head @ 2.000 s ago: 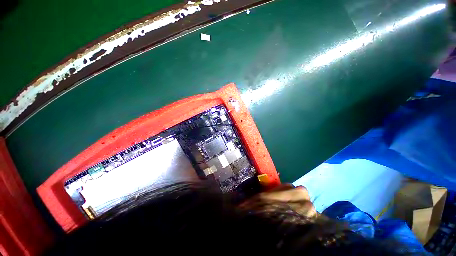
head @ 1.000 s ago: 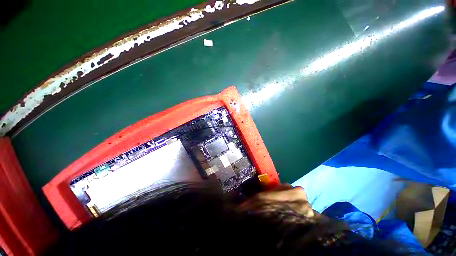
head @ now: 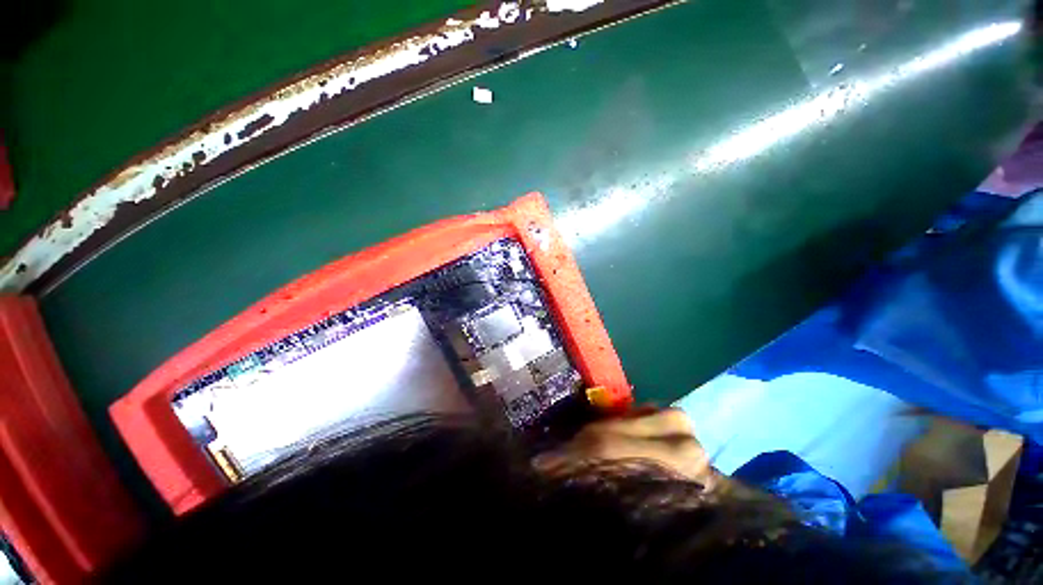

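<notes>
An open tablet lies in a red-orange foam frame (head: 300,283) on the green bench. Its white-silver battery (head: 366,383) fills the left part, and the dark mainboard (head: 520,343) with silver shield cans is at the right end. A small yellow-orange patch (head: 598,397) shows at the frame's right edge. My right hand (head: 641,443) is at the tablet's lower right corner, just below this patch. Dark hair covers most of the hand, its fingertips and the tablet's near side. I cannot tell if it holds anything. My left hand is not in view.
Another red foam frame (head: 52,434) lies at the left. A chipped brown-and-white rail (head: 257,120) separates the bench (head: 732,240) from the green belt (head: 149,69). A white scrap (head: 483,95) lies near the rail. Blue cloth (head: 949,309) and an open cardboard box (head: 981,494) are at the right.
The view has shifted slightly, and the tablet shows a little farther right. A red edge has appeared on the belt at the far left. My right hand stays at the same corner.
</notes>
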